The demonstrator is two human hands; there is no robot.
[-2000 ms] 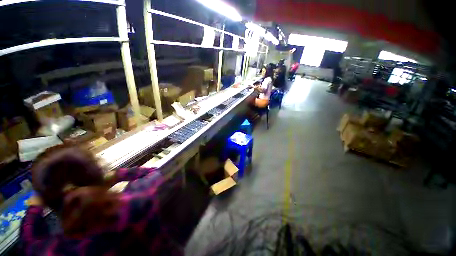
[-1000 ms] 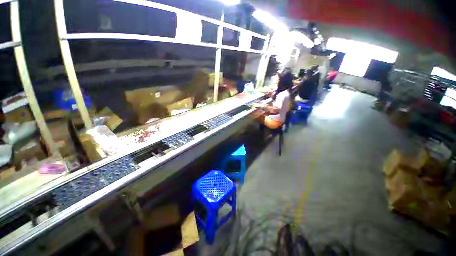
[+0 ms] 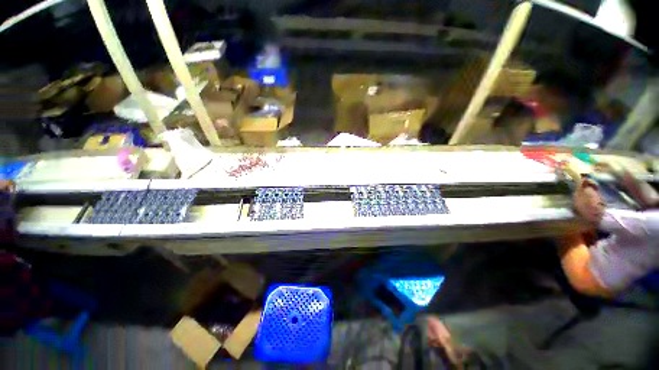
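Note:
Board panels lie in the line's channel: a bluish-silver one at left (image 3: pixel 144 205), a smaller one near the middle (image 3: pixel 278 203) and one to its right (image 3: pixel 399 200). A loose pile of dark red components (image 3: pixel 251 165) lies on the white shelf (image 3: pixel 347 168) behind them. A clear plastic bag (image 3: pixel 188 153) stands left of the pile. A blurred skin-coloured shape at the bottom, right of centre, looks like my right hand (image 3: pixel 446 341); its fingers and any hold are unclear. My left hand is not in view.
A blue perforated stool (image 3: pixel 295 323) and a lighter blue stool (image 3: pixel 415 289) stand before the line. An open carton (image 3: pixel 249 334) is left of them. A seated person (image 3: pixel 621 249) works at far right; another's sleeve shows at far left. Cartons (image 3: pixel 394 124) stand behind.
The view has turned left and down from the aisle to face the line squarely. The stools and panels now appear closer. The blurred skin-coloured shape has appeared at the bottom.

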